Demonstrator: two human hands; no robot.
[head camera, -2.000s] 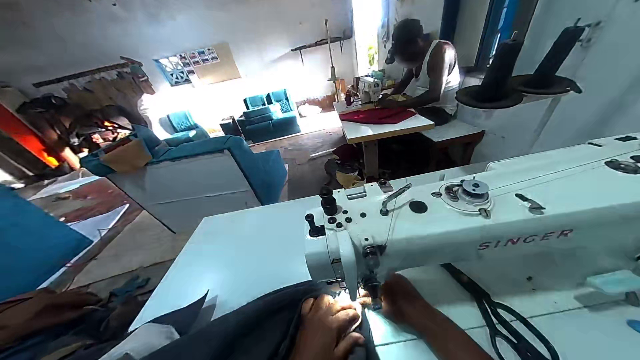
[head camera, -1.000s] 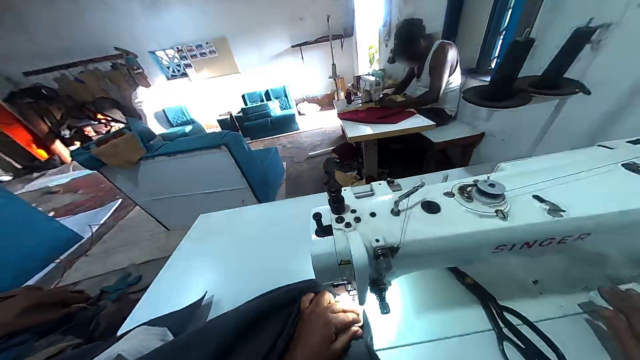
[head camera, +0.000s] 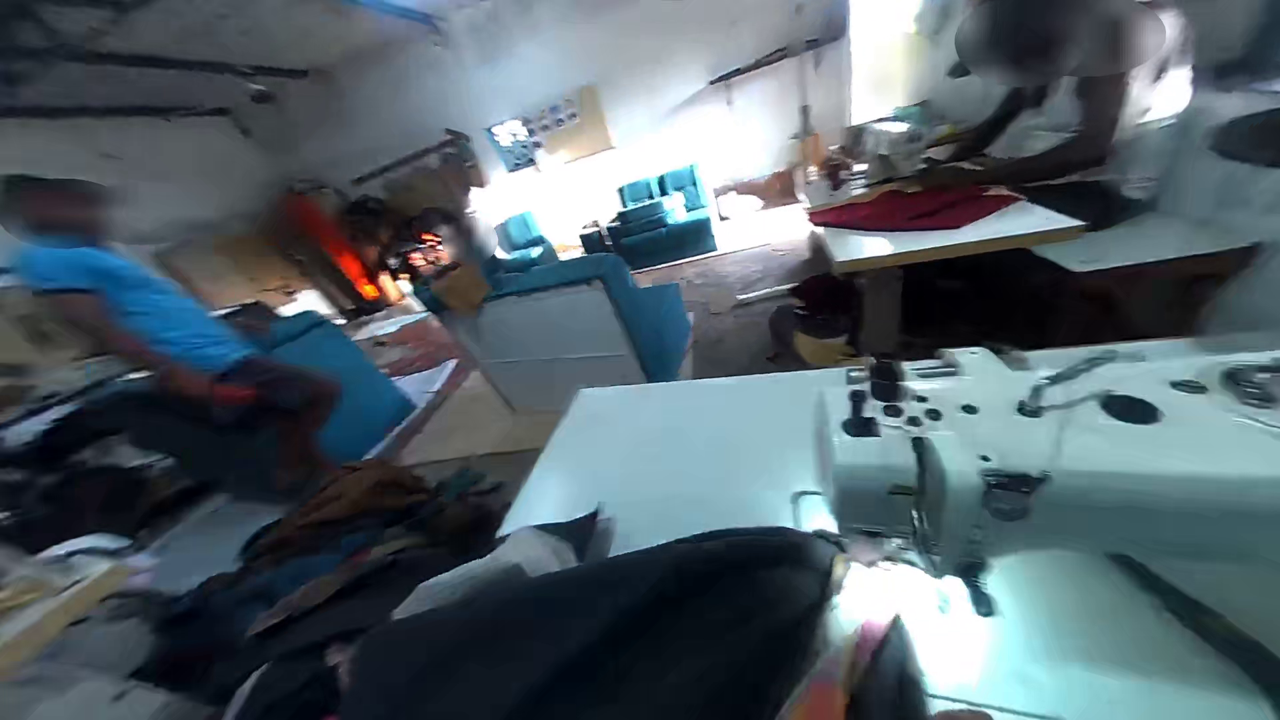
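Dark cloth lies bunched at the front of the white sewing machine table, its right end beside the lit needle area. A pink and orange edge shows at that end. The white Singer sewing machine stands at the right, its presser foot just right of the cloth. A sliver of skin at the bottom edge, near the cloth, seems to be my right hand; its hold is hidden. I cannot make out my left hand. Part of the black scissors lies on the table right of the needle. The view is blurred.
Loose garments are heaped to the left, beyond the table. A person in a blue shirt is at far left. Another person's arms reach over a table with red cloth. Teal sofas stand behind.
My left hand, earlier on the cloth by the needle, has gone from sight. The dark cloth now shows a coloured edge. The view has swung left, bringing in a person in blue.
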